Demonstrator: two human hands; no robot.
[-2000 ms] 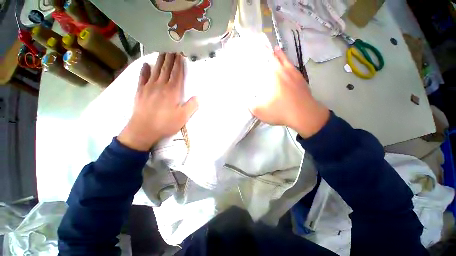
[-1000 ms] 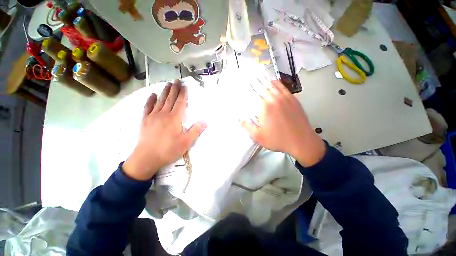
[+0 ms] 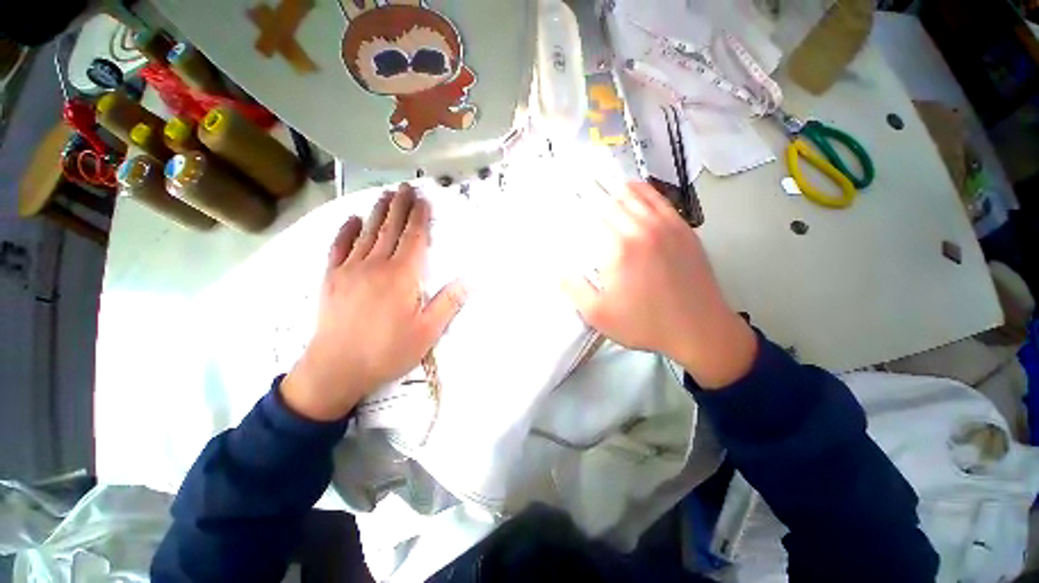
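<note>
A white garment [image 3: 490, 376] lies spread under the sewing machine head [image 3: 308, 68] and drapes over the front edge. My left hand [image 3: 376, 302] lies flat on it, fingers pointing to the machine and slightly apart, thumb out to the right. My right hand [image 3: 655, 279] rests on its right side, with the fingertips partly lost in glare. Neither hand visibly pinches the cloth. Strong glare from the machine lamp [image 3: 559, 68] washes out the cloth between my hands, and the needle area is hidden.
Thread cones [image 3: 256, 154] stand at the left. Dark tweezers or snips [image 3: 681, 165], pale cloth pieces [image 3: 735, 148], a tape measure [image 3: 712, 80] and scissors [image 3: 823, 165] lie on the table [image 3: 889, 273] at the right. More white garments [image 3: 923, 456] lie at the lower right.
Over two seconds the view shifts, showing more of the machine head. Since one second ago, the small metal parts under the head are less visible. Both hands stay flat on the garment.
</note>
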